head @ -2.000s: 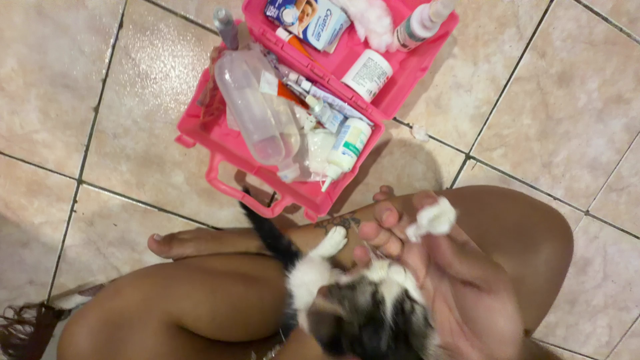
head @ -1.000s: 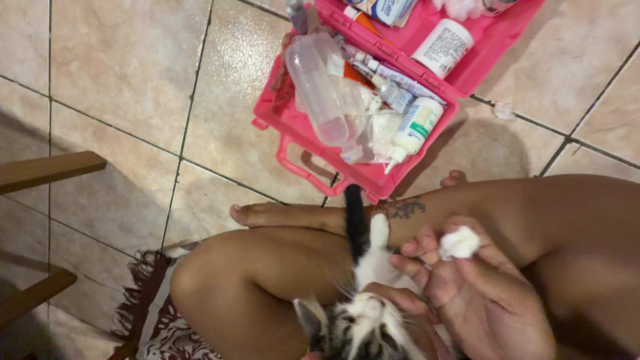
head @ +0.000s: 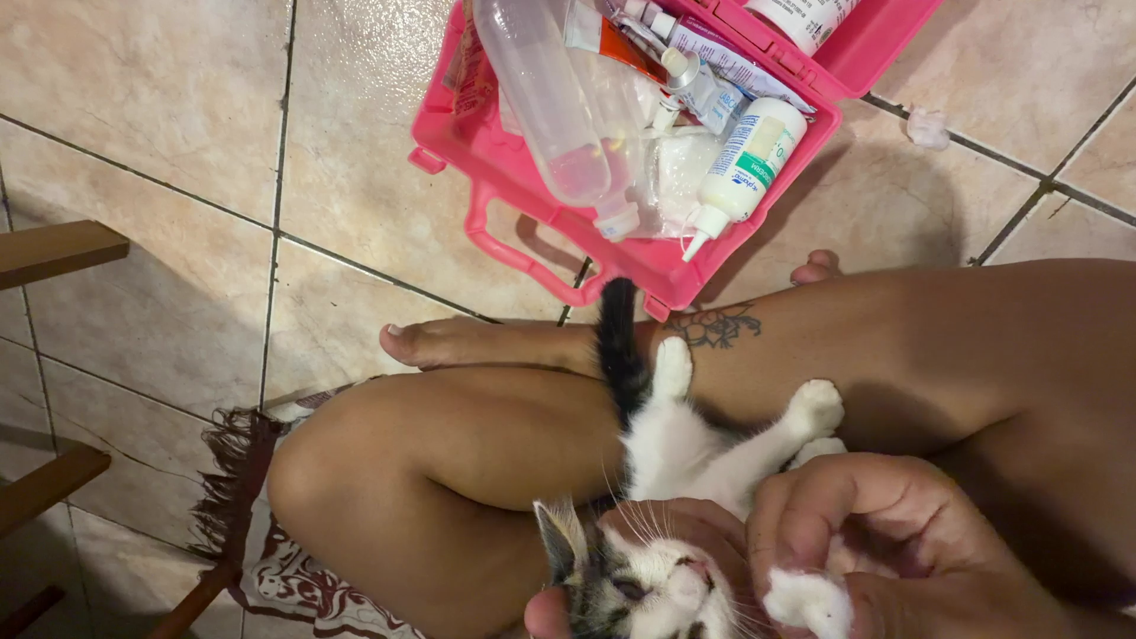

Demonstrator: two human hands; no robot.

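Note:
A black, white and grey tabby kitten (head: 683,453) lies belly up across the crossed legs, its head toward the bottom edge and its black tail toward the pink case. Behind its head and neck is my left hand (head: 683,524), fingers curled around it, mostly hidden by the fur. My right hand (head: 914,541), at the lower right, pinches a white cotton piece (head: 806,603) between thumb and fingers, close beside the kitten's face. The kitten's hind paws rest near the tattooed lower leg.
An open pink plastic case (head: 524,257) on the tiled floor holds a clear plastic bottle (head: 546,98), a white squeeze bottle (head: 750,169) and several tubes. A cotton tuft (head: 927,129) lies right of it. Wooden legs (head: 62,253) stand at left, near a fringed patterned cloth (head: 302,577).
The kitten's face now points upward, where its head's top showed two seconds ago. My right hand with the cotton has moved down beside its face. The view has shifted.

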